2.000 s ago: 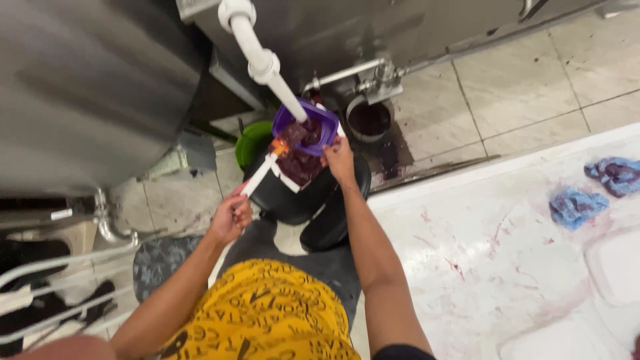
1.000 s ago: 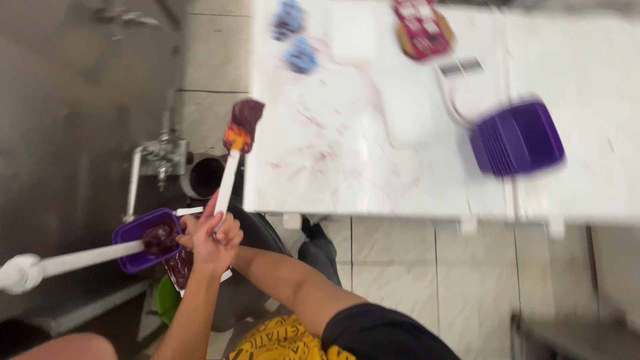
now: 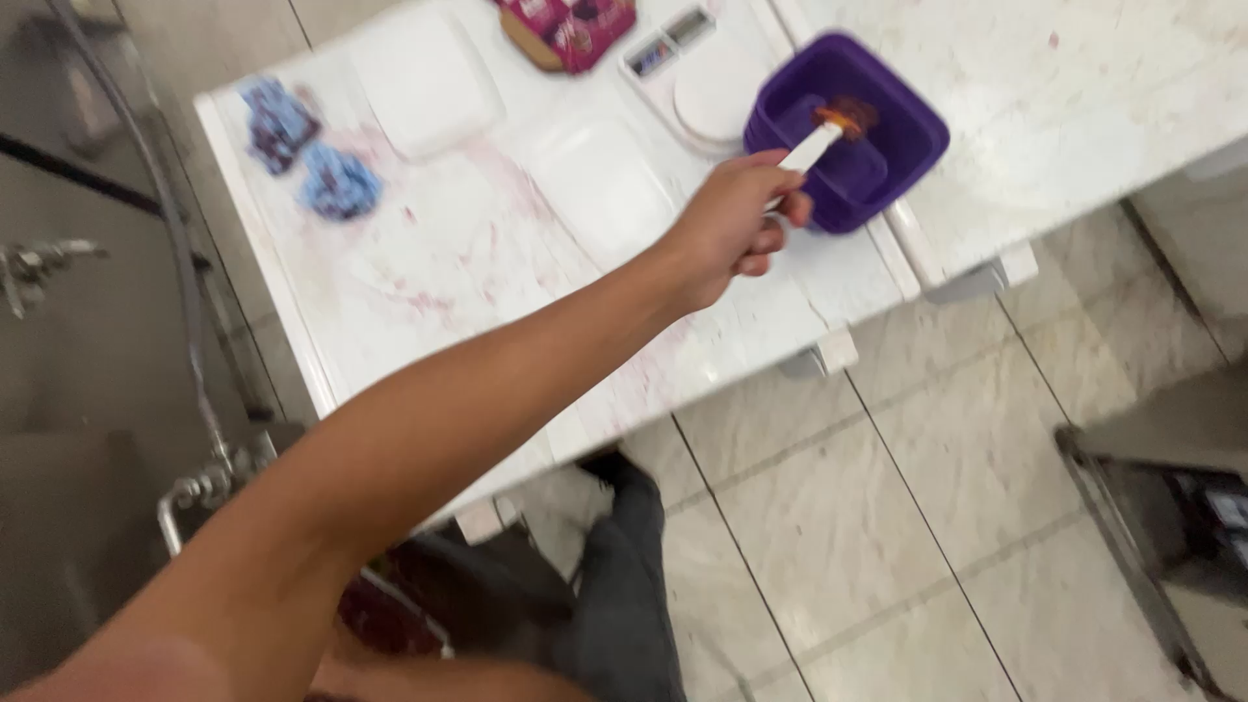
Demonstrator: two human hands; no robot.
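My left hand (image 3: 751,219) is closed around the white handle of a spatula (image 3: 814,149). The spatula's orange head, smeared with dark purple pulp, is over the inside of a purple plastic tub (image 3: 912,180); whether it touches the tub is unclear. That tub appears nested on others, on the white table beside a white digital kitchen scale (image 3: 717,93). My right hand is out of view; only part of that forearm shows at the bottom edge, near dark red material (image 3: 385,619).
On the white, pink-stained table (image 3: 448,263) lie two crumpled blue cloths (image 3: 341,182), two white lids or trays (image 3: 424,78) and a magenta printed package (image 3: 575,34). Metal equipment with a pipe fitting (image 3: 210,483) stands at left, a dark metal-framed stand (image 3: 1121,546) at lower right.
My left hand has carried the spatula from the purple tub under the white pipe across the table to the stacked tubs. The view has swung far right; the right hand has left it.
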